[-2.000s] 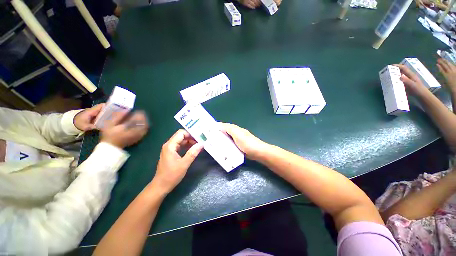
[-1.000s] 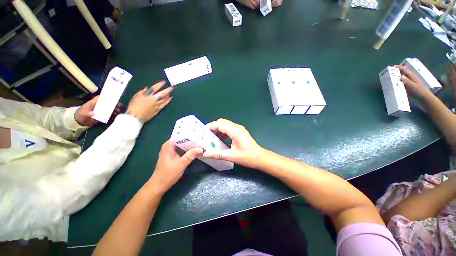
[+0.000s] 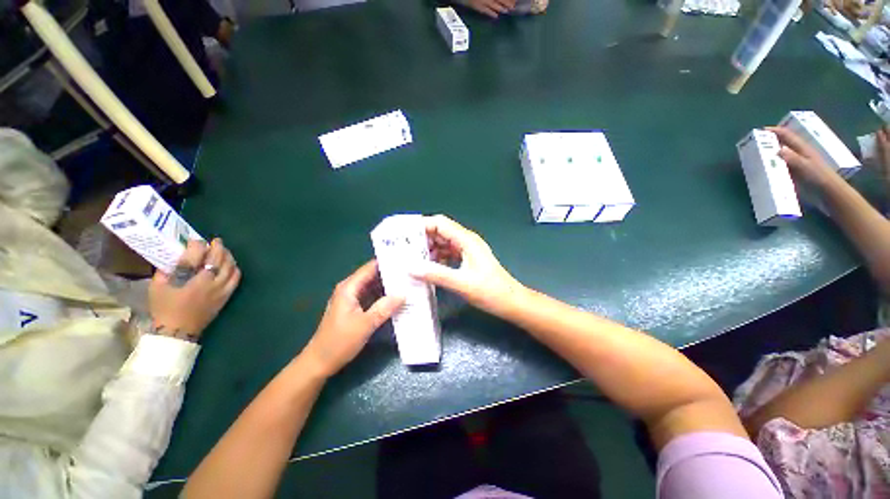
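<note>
A white carton (image 3: 410,312) with faint print is held upright lengthwise, its long side pointing towards me, above the green table. My left hand (image 3: 342,317) grips its left side, with the thumb on the face. My right hand (image 3: 473,268) grips its upper right side, thumb on the face. Both hands are bare. A carton row (image 3: 576,177) of three white boxes lies side by side to the right of my hands, with small green marks on top. A single carton (image 3: 367,139) lies apart, beyond my hands.
The dark green table (image 3: 468,97) has a curved near edge. A person at left holds a carton (image 3: 151,229). A hand at right rests on cartons (image 3: 769,177). Another carton (image 3: 453,29) lies at the far side near a person's hands. Cream pipes (image 3: 107,93) slant at upper left.
The held carton has been turned from slanting to nearly straight. The neighbour's hand has moved back left from the single carton, which now lies farther left than at first.
</note>
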